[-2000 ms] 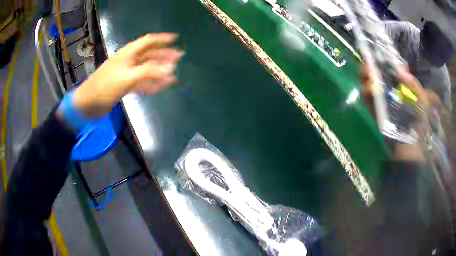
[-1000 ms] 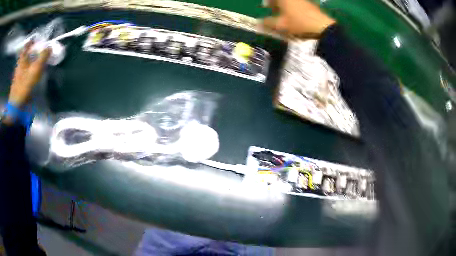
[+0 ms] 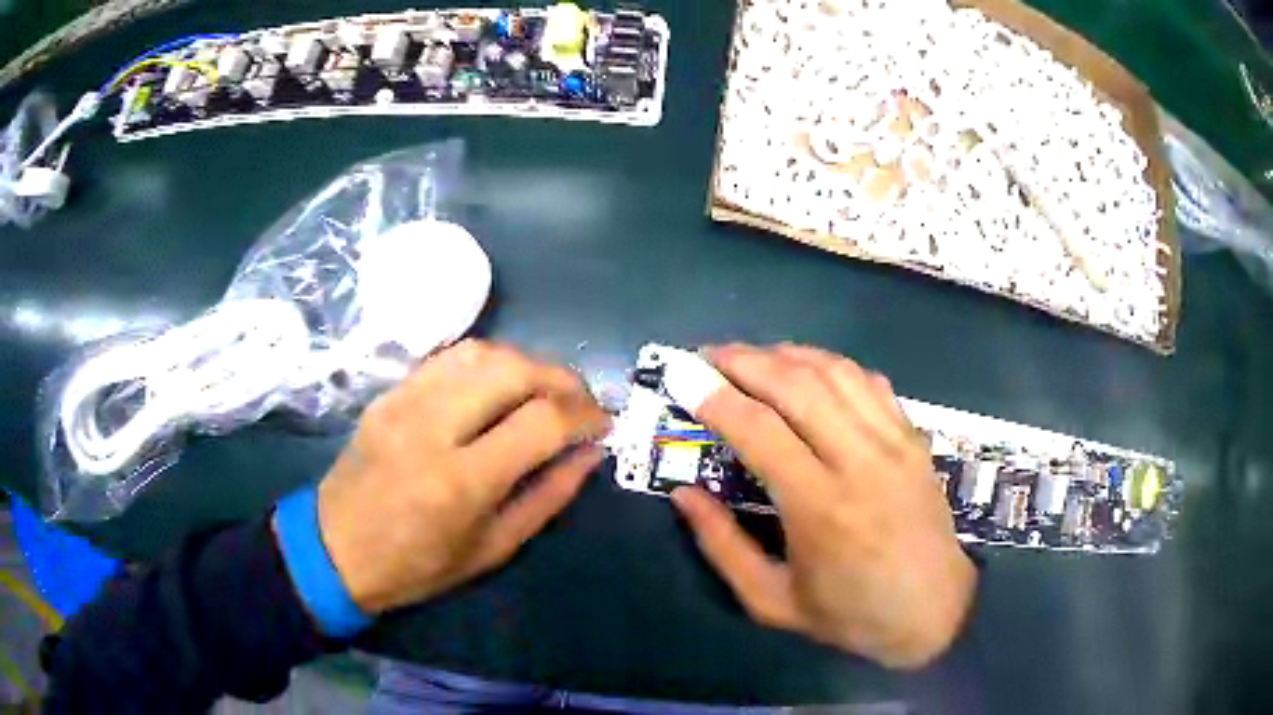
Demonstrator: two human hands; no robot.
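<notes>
A power strip housing (image 3: 1026, 500) lies across the bench at the right front, its cord end between my hands. My right hand (image 3: 838, 503) lies over that end, thumb on the near edge and fingers on the far side, gripping it. A white covering shows on one fingertip. My left hand (image 3: 468, 482) is at the housing's left end with fingertips pinched at the cord entry; the fingers hide what they pinch. Blue and yellow internal wires (image 3: 684, 436) show between the hands. The bagged cord coil (image 3: 182, 377) and round white power plug (image 3: 419, 286) lie behind my left hand.
A second power strip housing (image 3: 405, 70) lies at the back left, with a white cord part (image 3: 39, 185) at its left. A cardboard clip box (image 3: 949, 168) full of small white clips stands at the back right, a thin pale stick (image 3: 1054, 224) on them. Clear plastic (image 3: 1215, 196) lies beyond it.
My left hand has come from the far cord to the near housing's end. My right hand has come from beyond the clip box onto the near housing. The view has shifted.
</notes>
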